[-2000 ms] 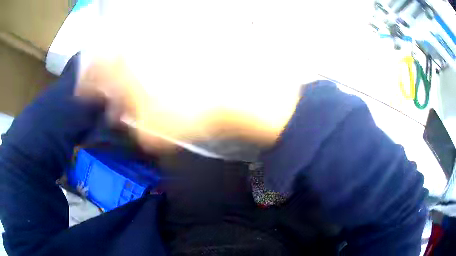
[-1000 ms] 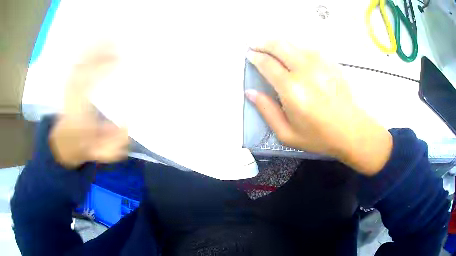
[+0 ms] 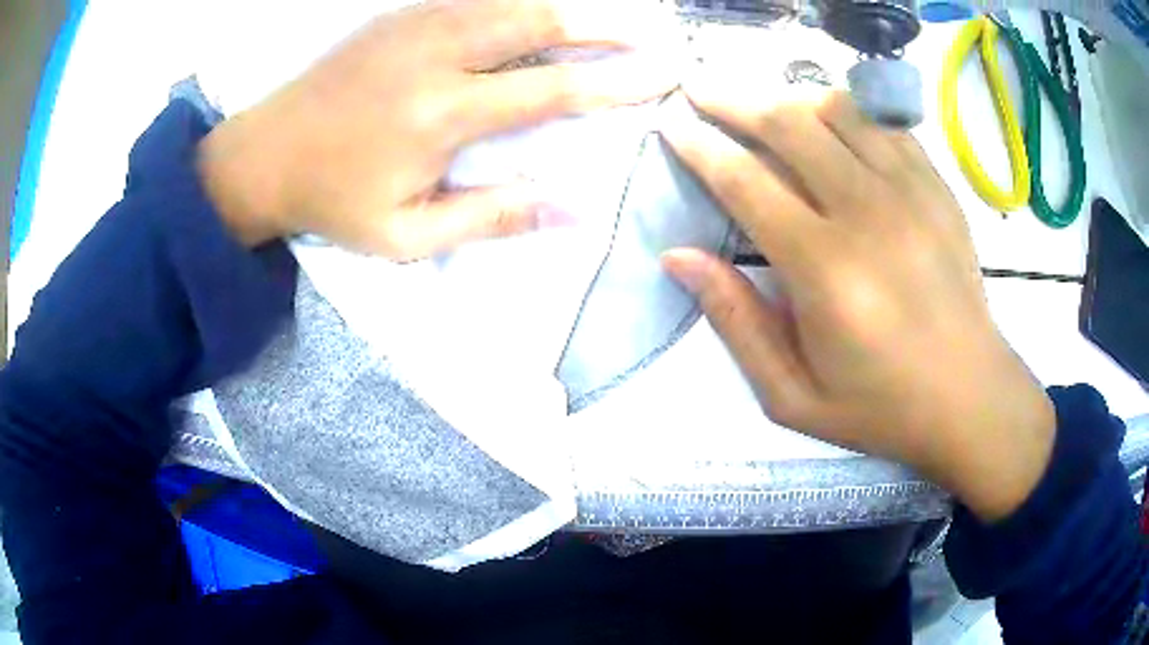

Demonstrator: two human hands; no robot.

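A mottled grey fabric panel (image 3: 365,410) with white edging lies at the table's front left, its lower corner over the edge. White cloth (image 3: 504,321) lies on and beside it. A smooth pale-grey curved piece (image 3: 649,277) with a dark edge line lies at the centre. My left hand (image 3: 391,126) lies flat on the white cloth, fingers apart, pointing right. My right hand (image 3: 838,271) has its fingertips on the upper tip of the pale-grey piece and its thumb on the piece's right side. Overexposure hides the cloth's upper outline.
Scissors with yellow and green handles (image 3: 987,120) lie at upper right. A flat black rectangle (image 3: 1118,296) lies at the right. Machine parts with a grey round knob (image 3: 886,91) are at the top. A tape measure (image 3: 756,507) runs along the front edge. A blue bin (image 3: 240,548) is at lower left.
The cloth has turned and its mottled grey side now shows at left. My left hand has moved up and right onto the cloth. The machine knob has come into view.
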